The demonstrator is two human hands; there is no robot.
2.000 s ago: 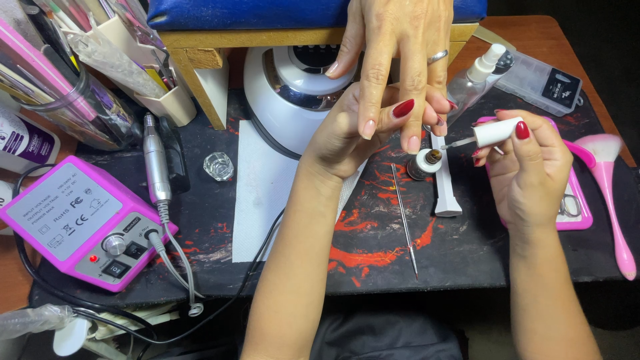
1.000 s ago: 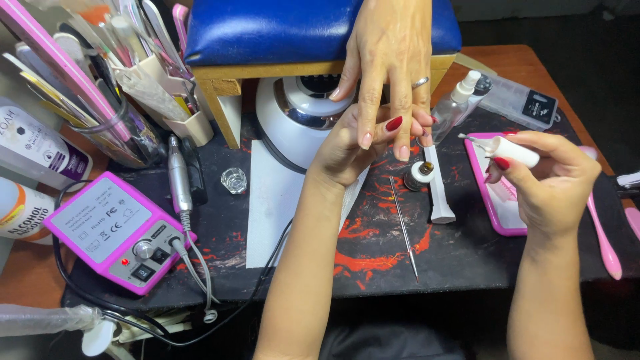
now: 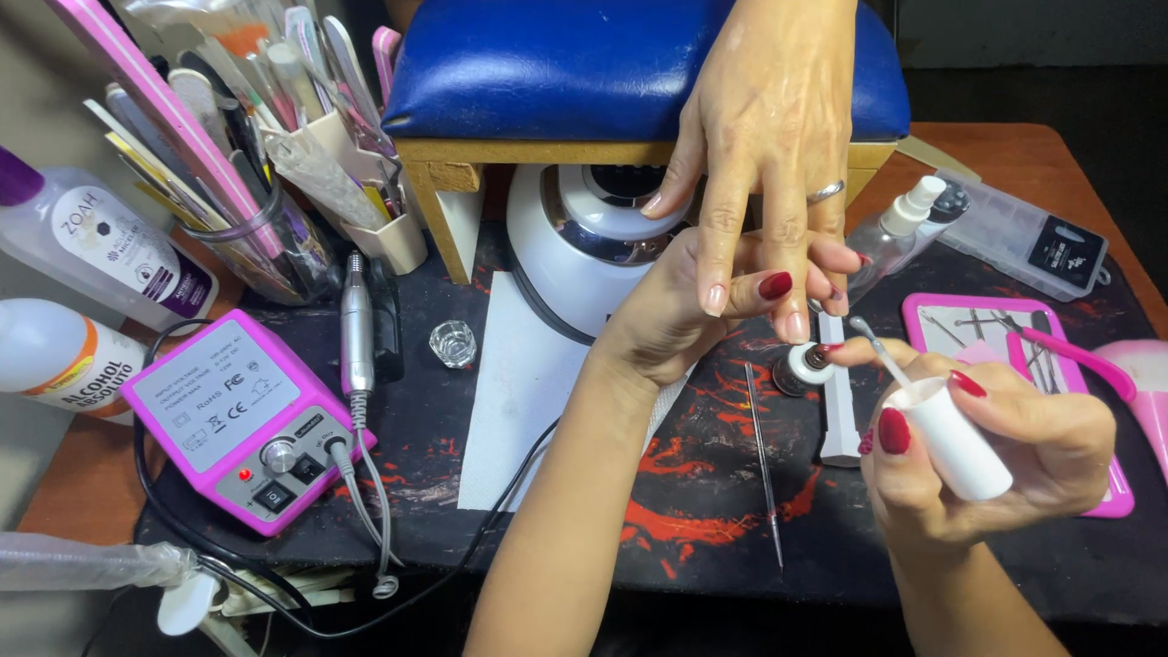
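Note:
My left hand (image 3: 680,306), with dark red nails, holds the fingers of another person's hand (image 3: 771,155), which wears a ring and hangs over a blue padded armrest (image 3: 584,68). My right hand (image 3: 990,438) grips the white cap of a nail polish brush (image 3: 958,438); its brush tip, coated with pale polish, points up and left. My right fingertip is at the neck of a small dark polish bottle (image 3: 801,370) just below the other person's fingertips. Beside the bottle lies a white bar-shaped object (image 3: 838,411). A thin metal tool (image 3: 765,465) lies left of them.
A pink electric nail drill unit (image 3: 246,420), its handpiece (image 3: 357,328) and a small glass dish (image 3: 453,344) are at left. Files fill a mesh cup (image 3: 265,246). A white lamp (image 3: 566,246) stands under the armrest. At right are a pink tool tray (image 3: 1118,479), spray bottle (image 3: 899,224) and pink brush (image 3: 1141,383).
My right hand has moved left with the brush, from over the pink tray toward the polish bottle. Its brush tip now points up. My left hand still holds the other person's fingers.

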